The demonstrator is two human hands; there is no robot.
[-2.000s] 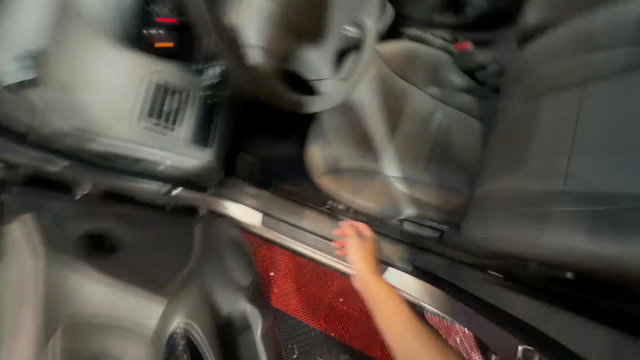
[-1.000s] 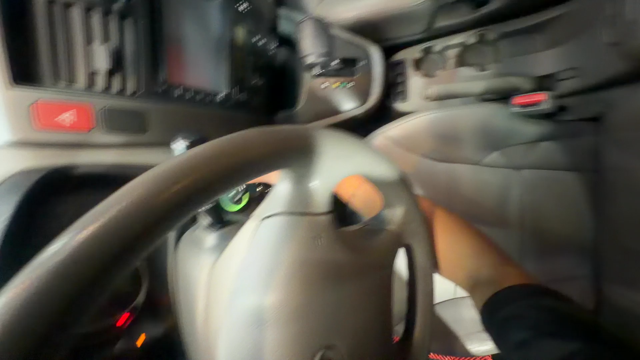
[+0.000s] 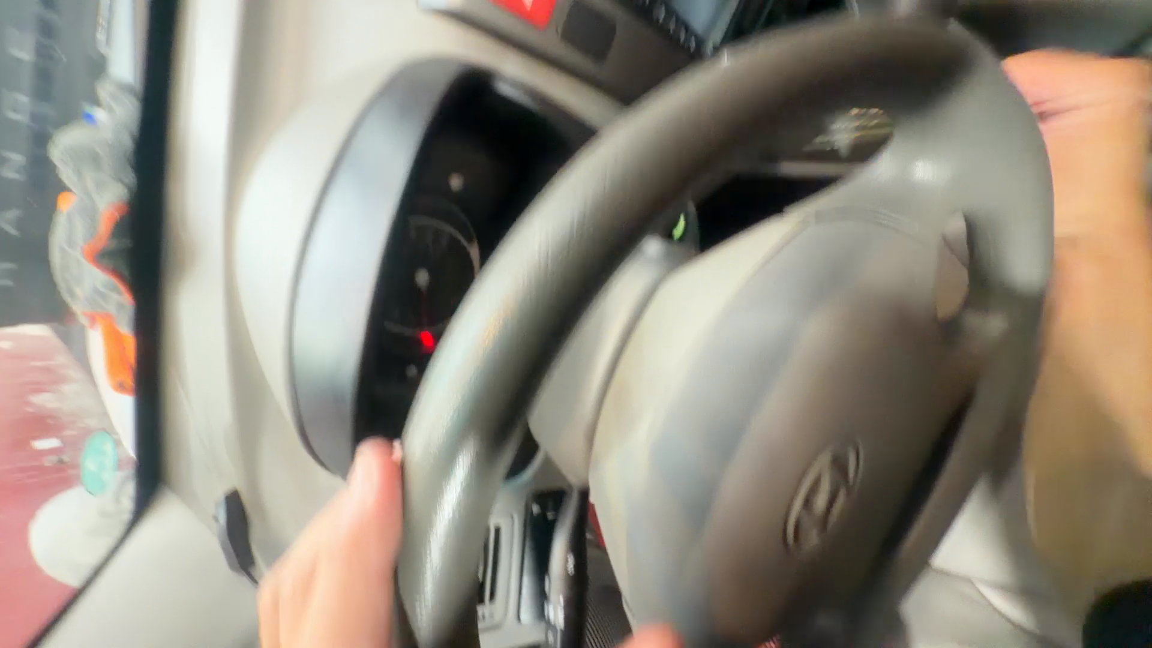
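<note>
A grey steering wheel fills the middle of the tilted head view. Its hub bears a Hyundai emblem. At the lower left, my left hand holds the rim, its thumb along the outer edge. A bit of skin shows at the bottom edge, beside the hub. My right hand is at the upper right, against or just behind the rim; blur and the wheel hide its fingers. Behind the wheel, the instrument cluster shows a red light. A green glow shows on a round part beside the column.
A control stalk sticks out below the column. The red hazard button is at the top. Along the left runs the windshield's dark edge, with a clear plastic-wrapped item beyond. Part of a light seat shows lower right.
The view has swung from the open doorway to close over the wheel. My right hand, earlier behind the wheel's spoke, is now by its outer rim. My left hand has come into view.
</note>
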